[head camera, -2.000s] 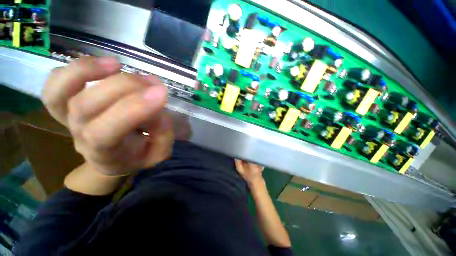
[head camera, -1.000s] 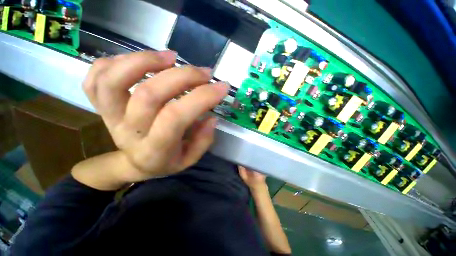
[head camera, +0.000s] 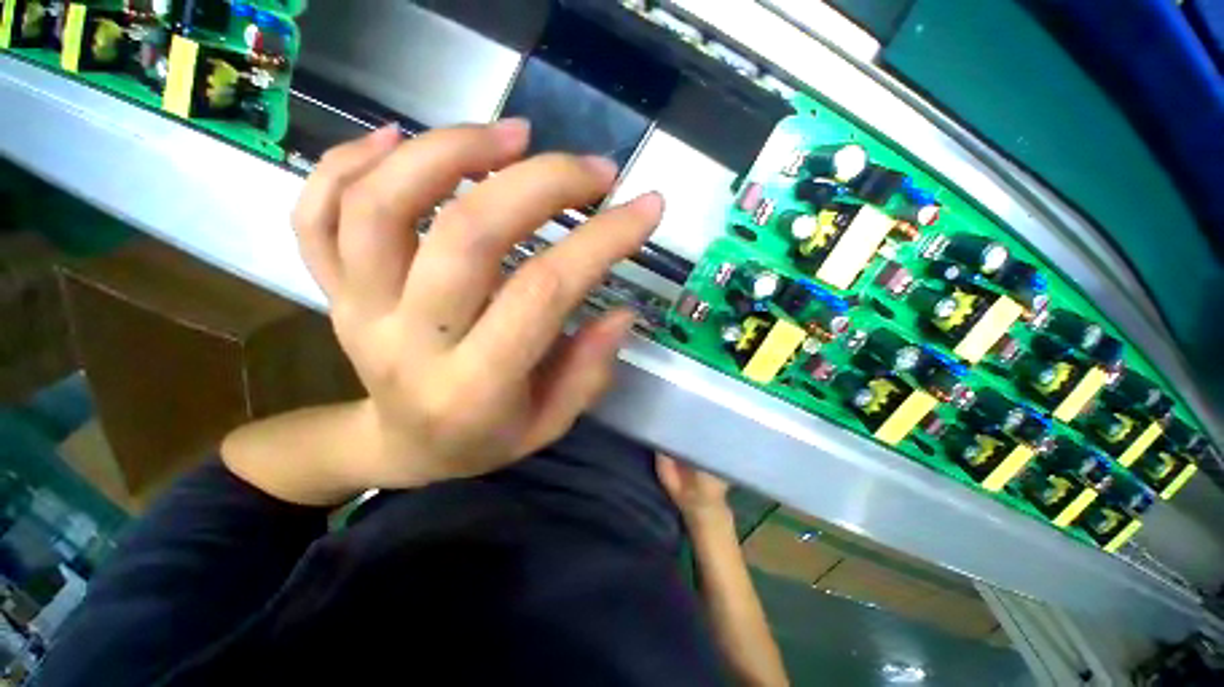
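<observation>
A populated green PCB panel (head camera: 926, 315) lies between the conveyor rails on the right, with yellow-topped transformers, pale-topped capacitors and blue parts. A second populated panel (head camera: 269, 81) shows at the upper left, cut off by the picture's edge. My left hand (head camera: 470, 295) is over the near rail and the gap between the panels, fingers spread and slightly curled, palm down, holding nothing. It is left of the right panel, apart from it in the picture. My right hand (head camera: 691, 486) is small at the near rail's lower edge; its fingers are mostly hidden.
The silver near rail (head camera: 805, 450) runs across the picture. A dark plate (head camera: 577, 108) and a white piece (head camera: 678, 181) show in the gap. A green surface (head camera: 1007, 134) lies beyond the far rail. A brown cardboard box (head camera: 168, 362) stands lower left; more cardboard (head camera: 873, 577) shows lower right.
Both panels have shifted rightwards in the picture, with more of the left panel showing. My left hand has moved right and its curled fingers have opened. My right hand has hardly changed.
</observation>
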